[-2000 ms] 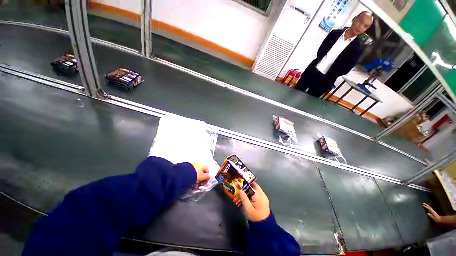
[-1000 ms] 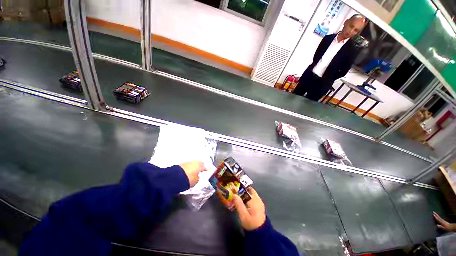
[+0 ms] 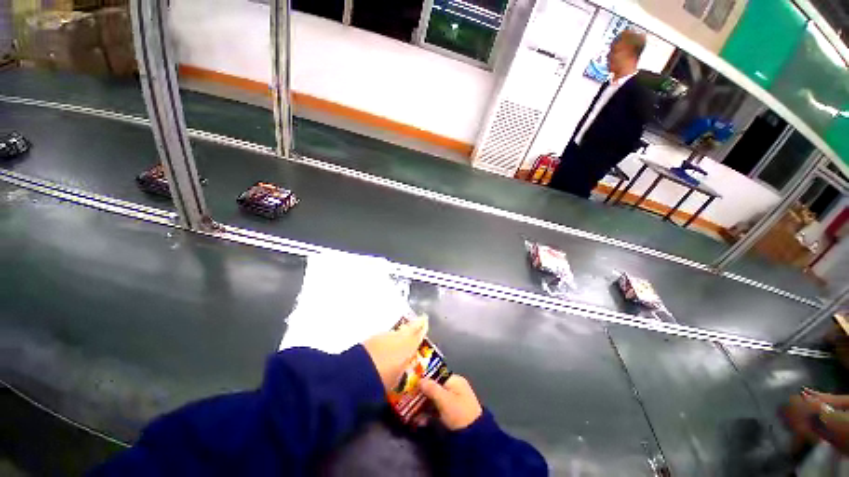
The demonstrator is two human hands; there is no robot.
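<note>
A retail box (image 3: 419, 380), orange, yellow and dark, is held between my two hands over the near work surface. My left hand (image 3: 396, 352) covers its upper left end. My right hand (image 3: 453, 401) grips its lower right side with the thumb on the face. A stack of poly bags (image 3: 343, 303), white and flat with glossy edges, lies just beyond and left of my hands, partly covered by my left hand and sleeve. I cannot tell whether a bag is around the box.
Dark boxes (image 3: 268, 199) sit on the left of the conveyor belt (image 3: 410, 228). Two bagged boxes (image 3: 551, 265) lie on its right. A metal upright (image 3: 168, 112) stands at left. A person (image 3: 610, 112) stands beyond the belt; another person's hand (image 3: 815, 415) shows at right.
My left hand has moved from the bag stack onto the box. The box is now lower and between both hands. The person beyond the belt has turned sideways.
</note>
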